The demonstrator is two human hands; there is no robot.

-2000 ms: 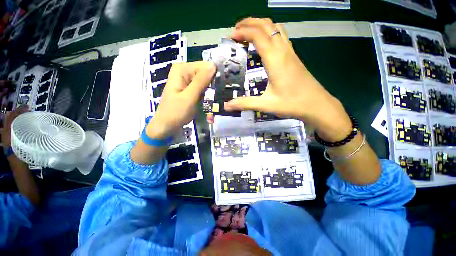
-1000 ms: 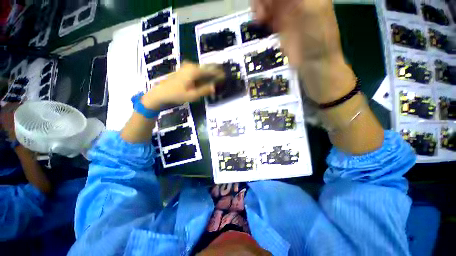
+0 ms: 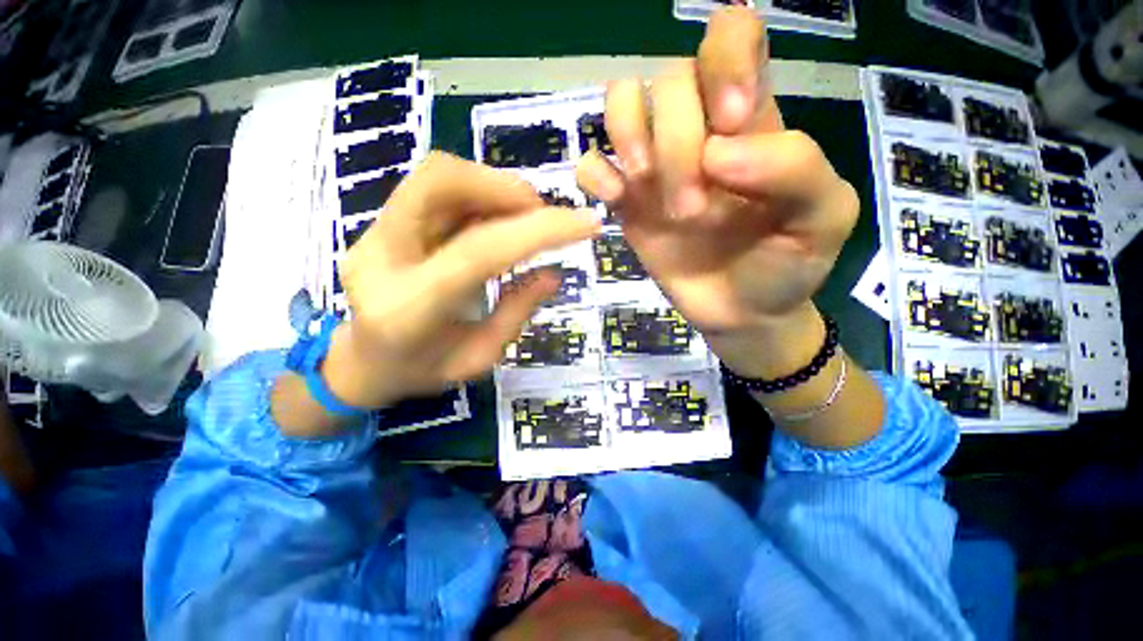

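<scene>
My left hand point(image 3: 439, 282) is raised over the left edge of the board tray point(image 3: 614, 463), thumb and index finger apart, with nothing seen between them. My right hand point(image 3: 733, 213) is raised over the tray's right side, palm towards me, some fingers curled and one pointing up; no held thing shows. A small bright spot lies by my left index fingertip, too unclear to name. Circuit boards sit in the tray's two columns, such as one at the front left point(image 3: 558, 423); my hands hide part of the middle and upper rows.
A liner sheet with black film shapes point(image 3: 376, 153) and white backing sheets point(image 3: 270, 225) lie left. Beyond are a mobile phone point(image 3: 197, 207) and a white fan point(image 3: 75, 307). A second board tray point(image 3: 971, 407) lies right, with another liner sheet point(image 3: 1103, 344) beside it.
The board my hands held up two seconds ago is no longer in them. My right hand has turned palm towards me; both hands are now close together above the tray.
</scene>
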